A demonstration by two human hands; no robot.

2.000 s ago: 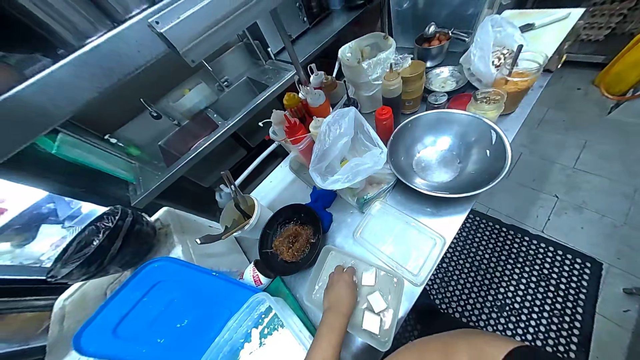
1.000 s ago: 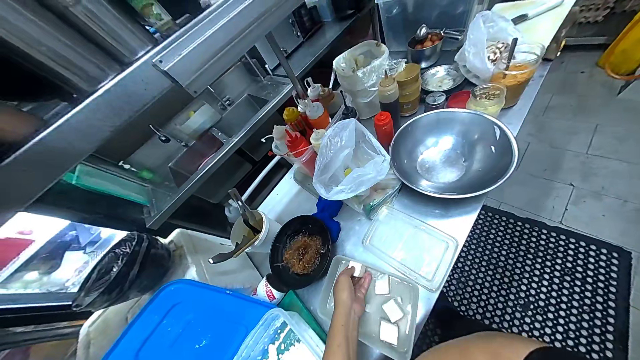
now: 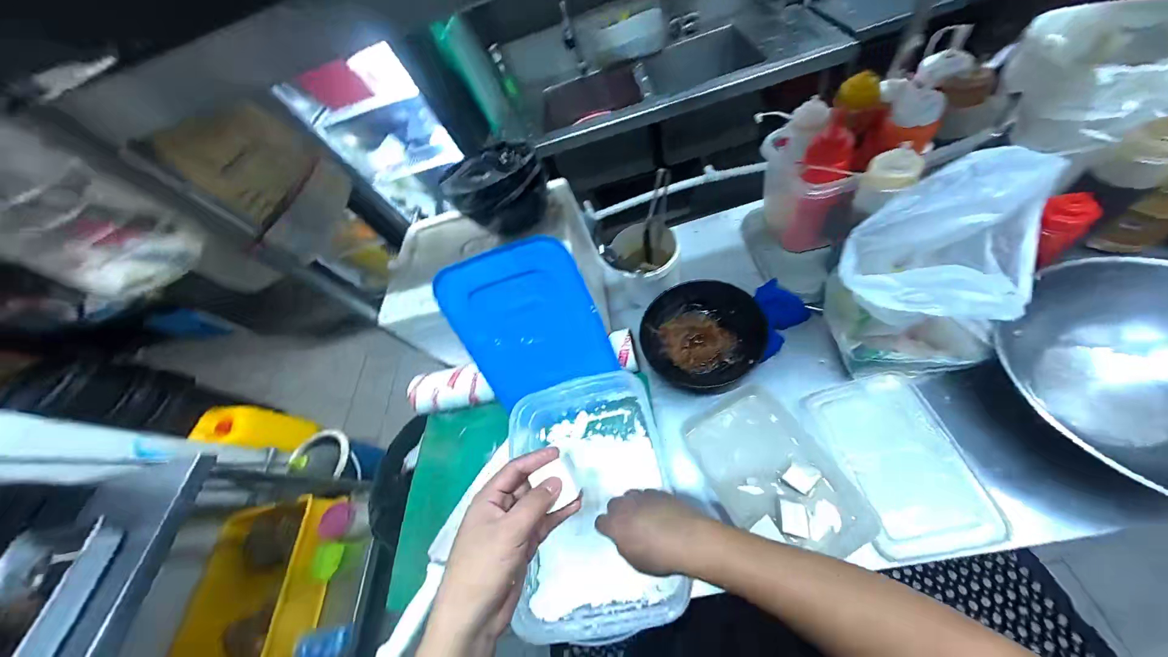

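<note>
My left hand (image 3: pixel 520 511) holds a white square piece (image 3: pixel 557 482) between thumb and fingers, above the left side of a clear plastic container of white powder (image 3: pixel 602 584). My right hand (image 3: pixel 652 529) is over the same container, its fingers curled down at the powder; whether it grips anything is hidden. To the right, a shallow translucent tray (image 3: pixel 739 438) holds several white square pieces (image 3: pixel 794 518). Its clear lid (image 3: pixel 912 474) lies beside it. A blue plastic lid (image 3: pixel 529 319) lies behind the powder container.
A black bowl with brown shreds (image 3: pixel 698 338) stands behind the tray, next to a blue cloth (image 3: pixel 780 310). A green cutting board (image 3: pixel 447 493) lies left. Farther right are a plastic bag (image 3: pixel 949 237), squeeze bottles (image 3: pixel 821 164) and a large steel bowl (image 3: pixel 1104 356).
The view has swung left. My right hand has moved from the tray of white pieces to the powder container. My left hand has come into view with a white piece.
</note>
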